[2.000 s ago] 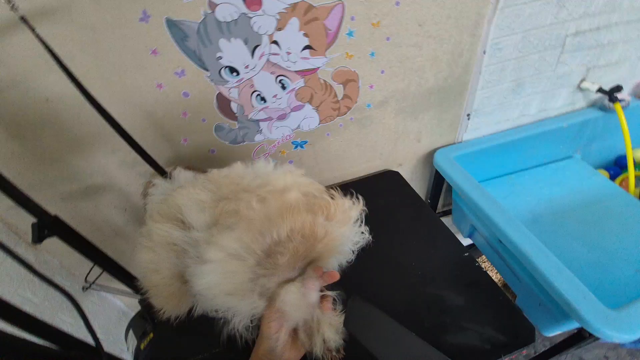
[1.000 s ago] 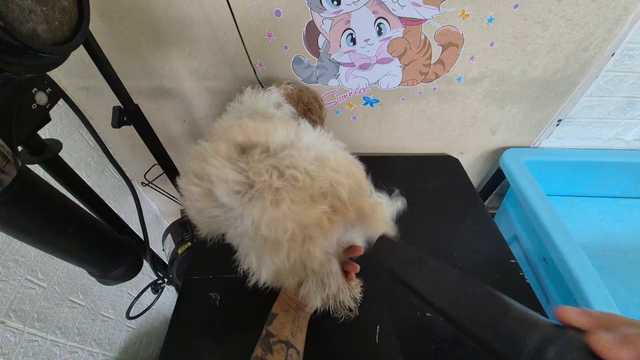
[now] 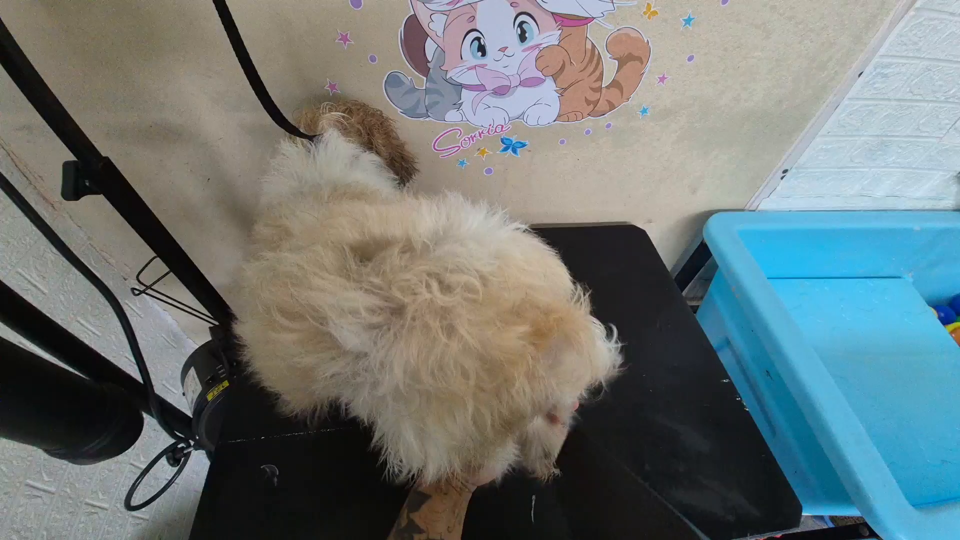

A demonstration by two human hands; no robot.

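A fluffy cream-and-white dog (image 3: 420, 300) stands on a black grooming table (image 3: 660, 360), its rump toward me and its brown-furred head (image 3: 367, 135) toward the wall. A black grooming loop (image 3: 259, 82) runs down to its neck. My left hand (image 3: 486, 474) reaches under the dog's rear from a tattooed forearm and holds a hind leg. Fur hides most of that hand, with small bits of fingers showing beside the leg. My right hand is out of view. A dark, tapering shape, seemingly a black dryer hose (image 3: 622, 487), lies low over the table.
A blue plastic tub (image 3: 787, 337) stands at the right, with colourful balls (image 3: 946, 313) inside. On the left are black stand poles (image 3: 142, 210), a cable (image 3: 97, 285), a black cylinder (image 3: 67, 405) and a wire holder (image 3: 176, 296). Cat stickers (image 3: 517, 67) decorate the wall behind.
My right hand, seen at the lower right beside a black hose one second ago, has left the view. My left hand stays at the dog's hind leg. The view has shifted.
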